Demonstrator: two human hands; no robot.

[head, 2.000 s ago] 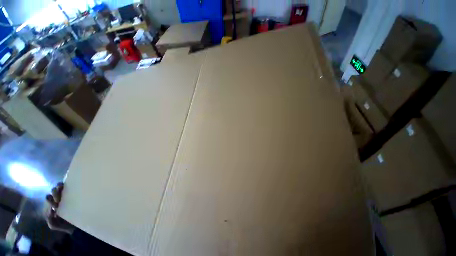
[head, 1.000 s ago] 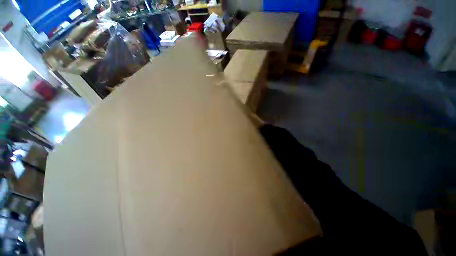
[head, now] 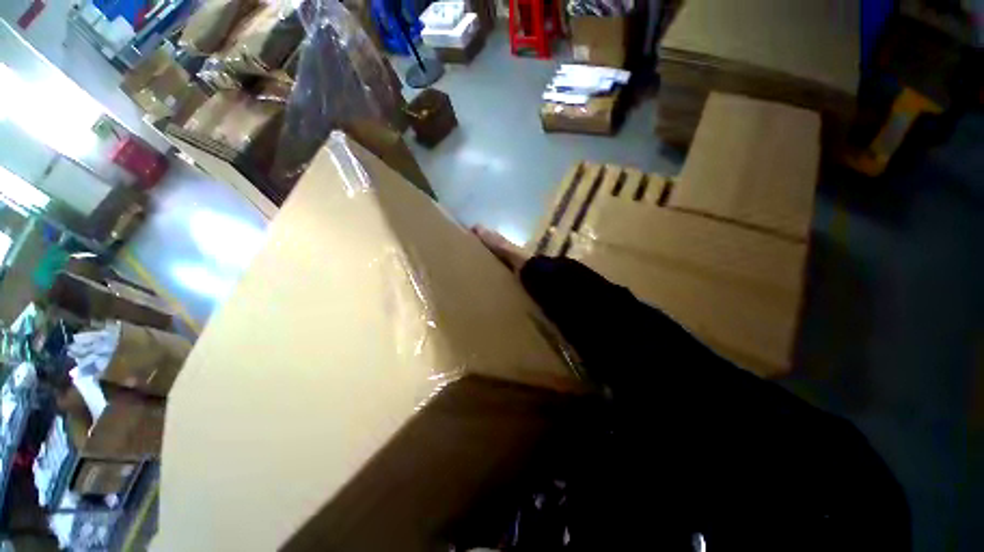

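A large brown shipping carton [head: 324, 313] fills the left and middle of the view, tilted, with clear shiny tape along its edges and a dark, shadowed side towards me. My right arm, in a black sleeve, reaches along its right side. My right hand [head: 499, 246] is small and partly hidden at the carton's far right side and holds it there. I cannot make out my left hand.
Beyond the carton, brown cartons [head: 691, 270] stand on a wooden pallet [head: 588, 194]. Behind are a stack of flat cartons [head: 761, 49], a yellow pallet jack [head: 893, 135] and a red stool [head: 532, 24]. Cluttered boxes lie at left.
The view has swung round and the carton has turned, now showing its taped edges and a dark side. The pallet with cartons has come into fuller view. My left hand, seen earlier, no longer shows.
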